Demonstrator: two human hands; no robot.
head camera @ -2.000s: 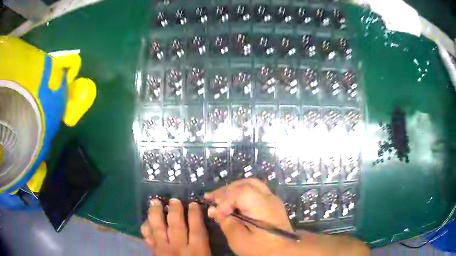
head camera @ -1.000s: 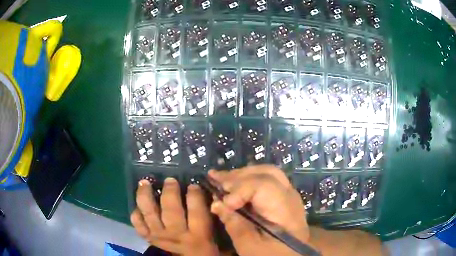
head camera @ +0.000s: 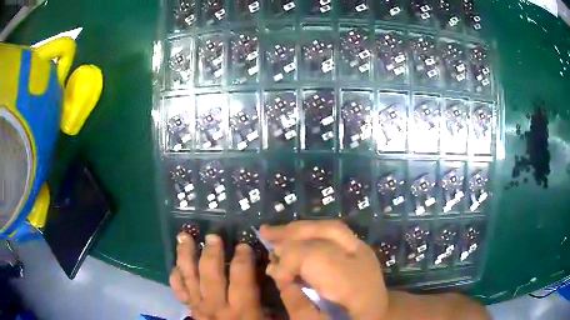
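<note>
A clear blister tray [head camera: 325, 154] with rows of pockets lies flat in front of me, with a small electronic module in most pockets. My right hand [head camera: 328, 265] holds thin tweezers [head camera: 319, 300], their tips over a module [head camera: 248, 237] in the nearest row. My left hand [head camera: 215, 278] lies flat over the tray's near left part, fingers spread, fingertips on or beside the modules there. The fingers hide parts of that row. Whether the tweezer tips hold anything is too small to tell. A loose pile of small black parts [head camera: 537, 147] lies right of the tray.
The surface is glossy green [head camera: 128, 125] with strong glare across the tray. A yellow-and-blue cartoon-shaped fan [head camera: 39, 119] stands at the left. A black flat device [head camera: 75, 219] lies below it. A cable and blue object show at the lower right edge.
The camera view has shifted, so the tray and black pile appear further right and lower than two seconds ago. The hands stay at the tray's near row; the tweezers now look brighter and steeper.
</note>
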